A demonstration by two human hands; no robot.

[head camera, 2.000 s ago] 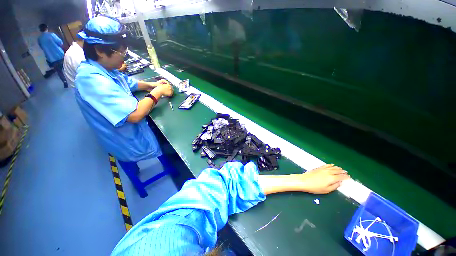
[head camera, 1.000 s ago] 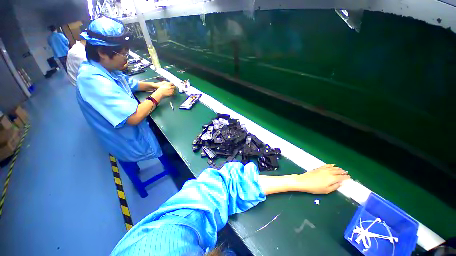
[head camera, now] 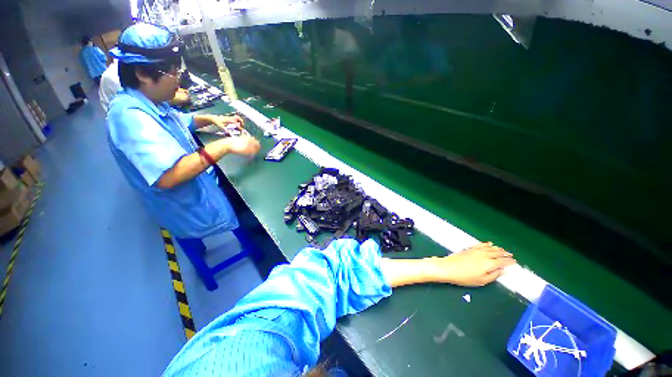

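Note:
My left hand (head camera: 479, 264) lies palm down on the bench's white edge strip (head camera: 525, 281), fingers stretched toward the belt, with nothing seen in it. Its underside is hidden. My blue-sleeved left forearm crosses the bench in front of a heap of black plastic modules (head camera: 339, 206). To the right of the hand, an open blue bin (head camera: 598, 333) holds thin white leads (head camera: 549, 344). A small white scrap (head camera: 466, 298) lies on the green bench (head camera: 420, 335) just below the hand. My right hand is not in view.
A seated worker (head camera: 158, 140) in blue handles a small object farther along the bench. A phone assembly (head camera: 281, 149) lies between that worker and the heap. The dark green belt (head camera: 413, 193) runs behind the white strip. A dark object (head camera: 652, 367) is cut off at lower right.
The seated worker's hands have moved apart, and the nearer one is blurred. A person far back at left has shifted right in the picture. My left hand, the heap and the bin have not moved.

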